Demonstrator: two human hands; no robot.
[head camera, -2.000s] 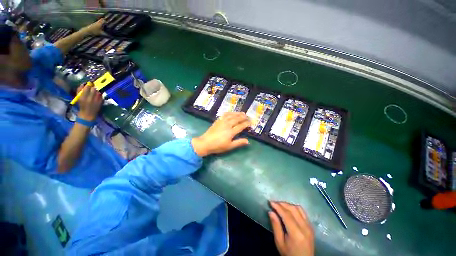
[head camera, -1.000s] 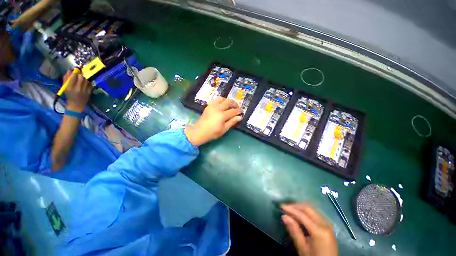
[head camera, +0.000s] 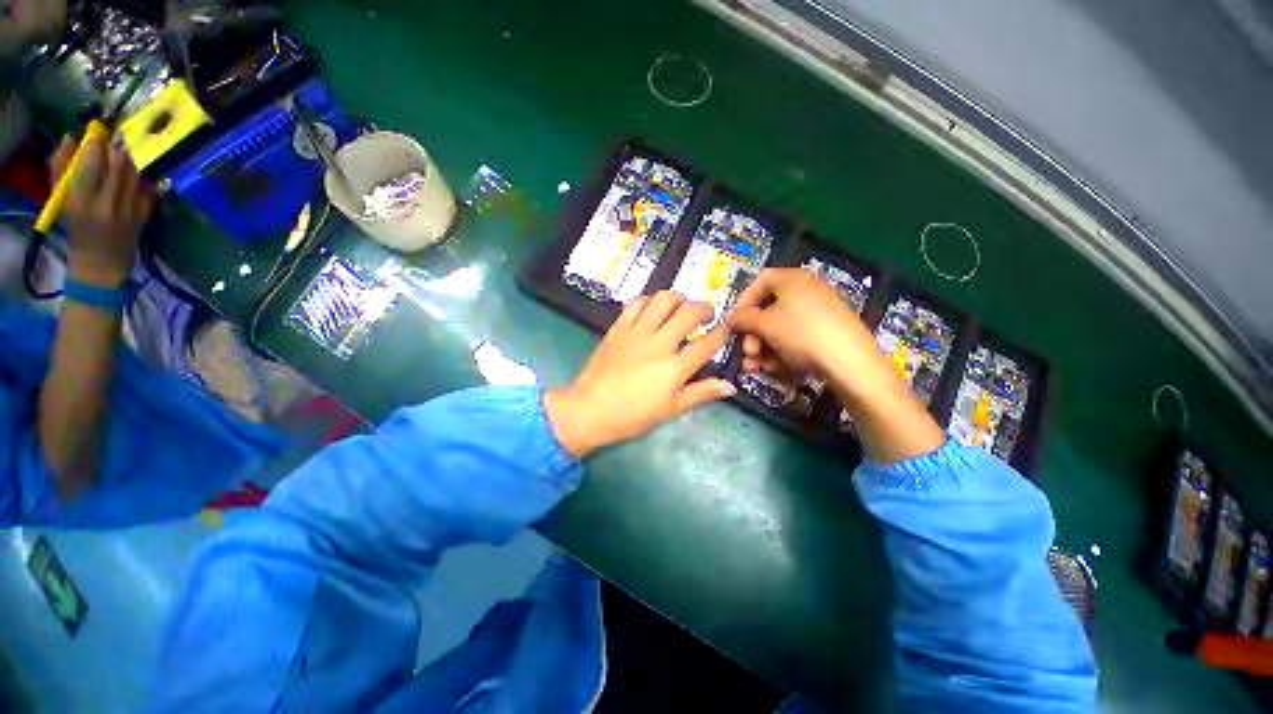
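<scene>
A black foam tray (head camera: 547, 271) with several slots lies on the green mat, each slot with an open phone assembly. My left hand (head camera: 645, 366) is bare and rests its spread fingertips on the lower part of the phone assembly (head camera: 723, 255) in the second slot from the left. My right hand (head camera: 799, 332) is over the middle of the tray, its thumb and fingers pinched together at the right edge of that same phone. Whether something small is between those fingertips is hidden. My right hand and forearm partly cover the third and fourth phones.
The round dish (head camera: 1072, 583) is mostly behind my right sleeve. An orange screwdriver (head camera: 1237, 651) and a second phone tray (head camera: 1164, 565) lie at right. At left are a white cup (head camera: 395, 195), a blue box (head camera: 254, 165) and a neighbour's hand (head camera: 101, 209) holding a yellow-handled tool.
My right hand has moved from the bench's front edge up to the second phone, its fingers now pinched. My left hand has stayed at that phone. The view has shifted and turned.
</scene>
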